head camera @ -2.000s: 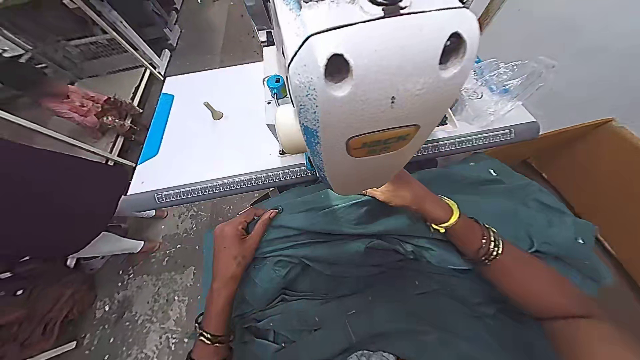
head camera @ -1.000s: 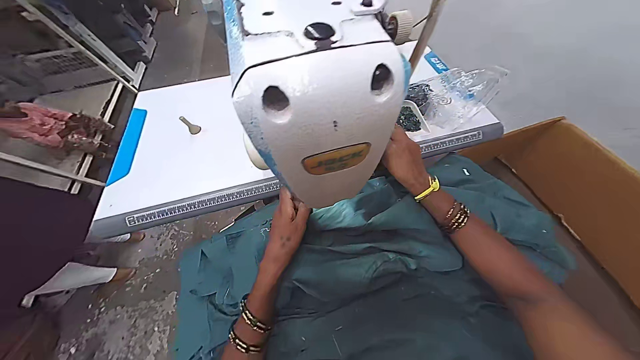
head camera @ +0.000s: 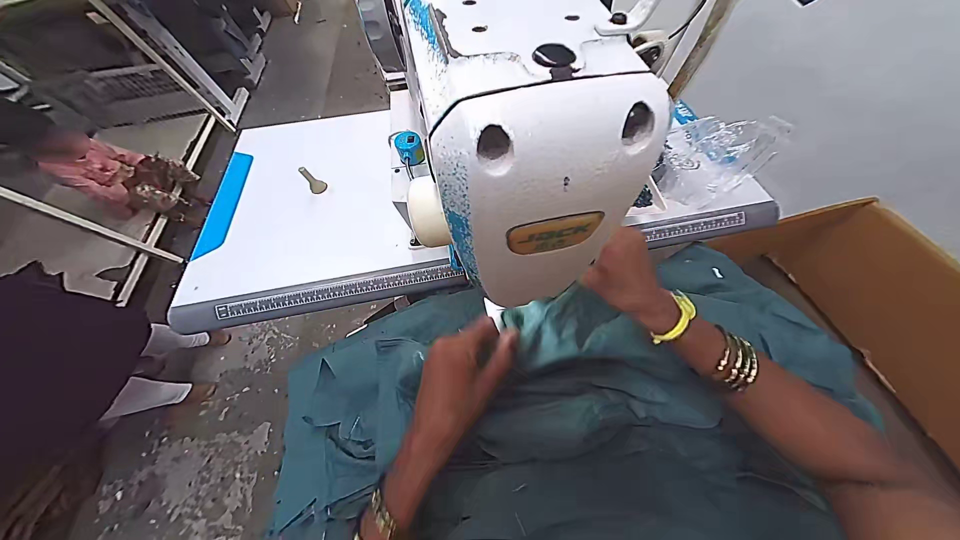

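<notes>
A white Jack sewing machine's head (head camera: 555, 172) fills the top middle of the view and hides its needle area. Dark green fabric (head camera: 585, 420) lies bunched in front of the machine and over my lap. My right hand (head camera: 624, 271) grips a raised fold of it beside the lower right of the machine head. Below the head's lower left edge is my left hand (head camera: 461, 371), blurred, with thumb and fingers apart at the fabric; whether it pinches any cloth is unclear.
On the white machine table (head camera: 330, 232) lies a small beige spoon-shaped object (head camera: 313, 181). Clear plastic bags (head camera: 720, 161) rest behind the machine head at right. A cardboard box (head camera: 877, 285) stands at right. Another person in dark clothing (head camera: 60, 375) is at left, near metal racks.
My left hand has come away from the machine head's lower edge, its fingers now spread. My right hand has stayed by the head's right side. The view has shifted.
</notes>
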